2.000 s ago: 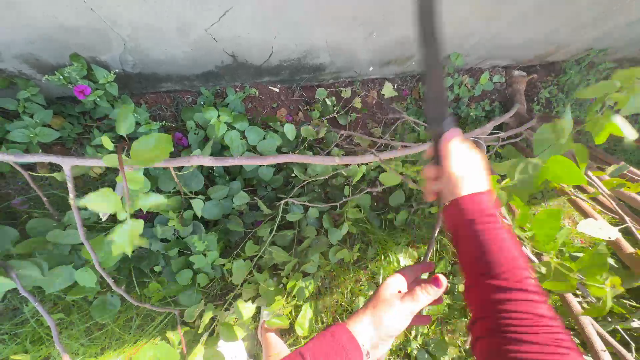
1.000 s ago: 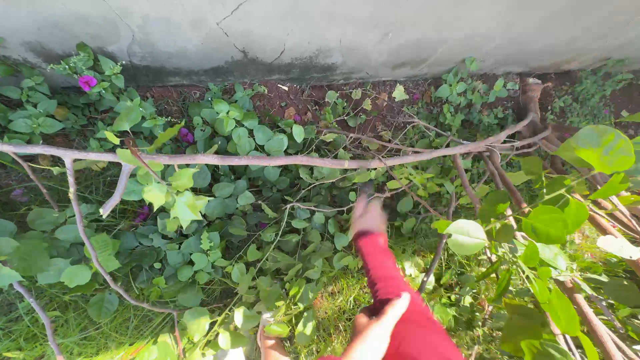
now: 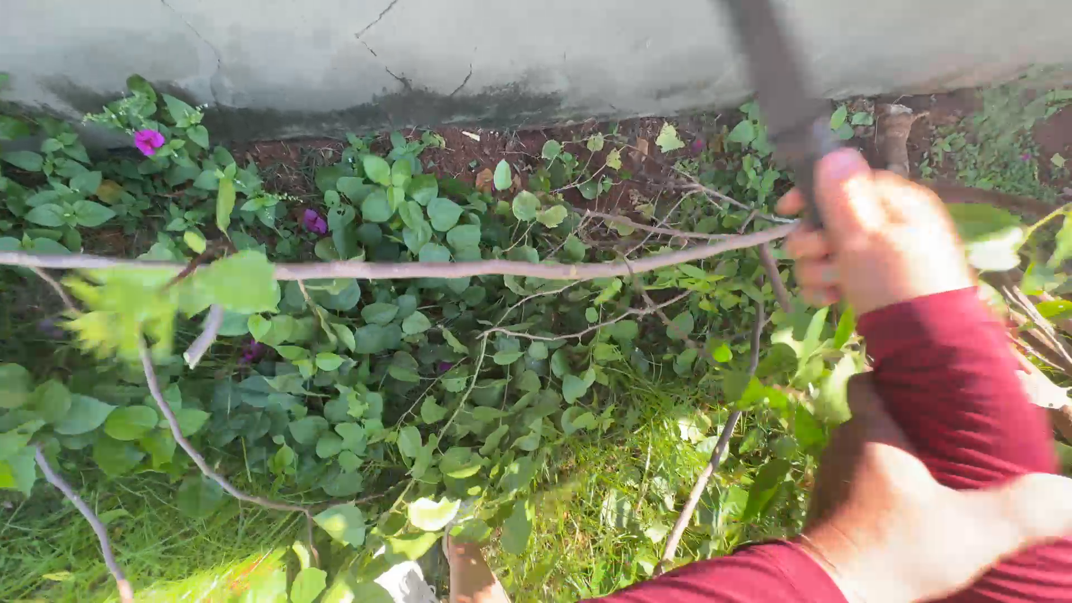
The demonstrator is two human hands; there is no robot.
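Observation:
My right hand point(image 3: 871, 226) grips the handle of a long dark blade, perhaps a machete point(image 3: 775, 75), which points up toward the wall and is blurred by motion. A long, thin cut-looking branch point(image 3: 502, 268) runs across the view from the left edge and passes behind that hand. My left hand point(image 3: 913, 511) is at the lower right, below the right forearm; its fingers are partly hidden, so its hold cannot be told. A thinner upright stem point(image 3: 712, 469) stands left of it.
A cracked grey wall point(image 3: 544, 50) runs along the top. Leafy ground plants point(image 3: 377, 335) with purple flowers point(image 3: 149, 141) cover the soil below it. A stump point(image 3: 898, 138) is near the wall at right. Side branches point(image 3: 193, 452) lie at left, over grass point(image 3: 586, 502).
My right hand has swung from low in the middle up to the right with the blade raised. My left hand has moved to the right.

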